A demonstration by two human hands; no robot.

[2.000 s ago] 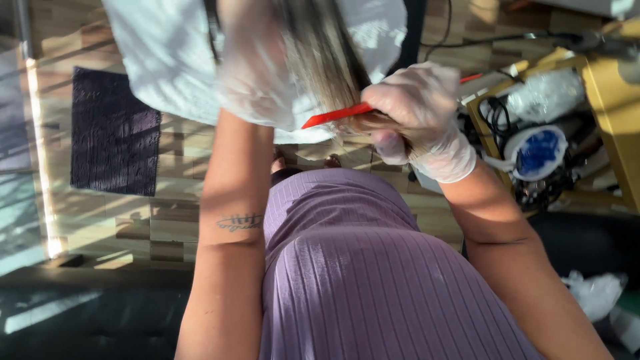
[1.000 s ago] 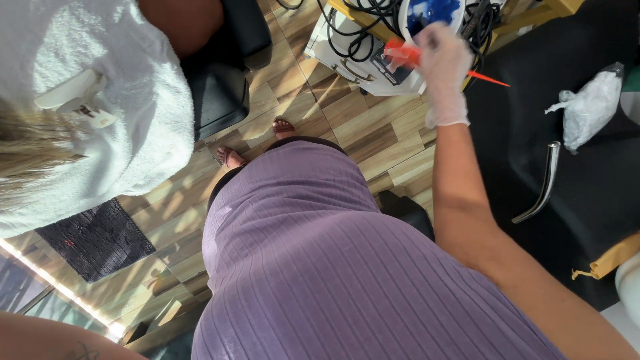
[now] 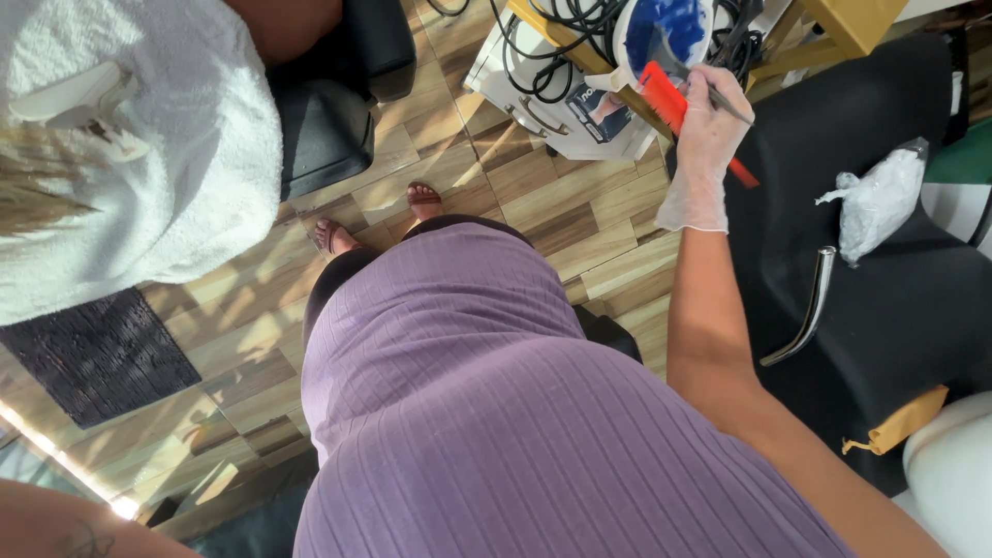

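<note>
My right hand (image 3: 714,108), in a clear glove, grips a red tail comb (image 3: 664,97) and the grey handle of a tint brush (image 3: 721,99). The brush's head reaches into a white bowl (image 3: 622,46) of blue paste (image 3: 673,23) at the top right. The comb lies across the fingers, its thin tail sticking out below the hand. My left hand is out of view; only the tattooed left forearm shows at the bottom left. At the far left, a seated person's light hair (image 3: 39,182) lies over a white towel (image 3: 232,155), near a white hair clip (image 3: 74,93).
A yellow-framed trolley (image 3: 852,27) holds the bowl and black cables (image 3: 577,35). A white drawer unit (image 3: 504,81) stands beneath. A black chair (image 3: 806,155) with a plastic bag (image 3: 883,205) is at the right. A dark mat (image 3: 101,356) lies on the wood-patterned floor.
The view has swung to the right. Two seconds ago both gloved hands were at the hair; since then my right hand has moved to the bowl, and the brush is now visible in it.
</note>
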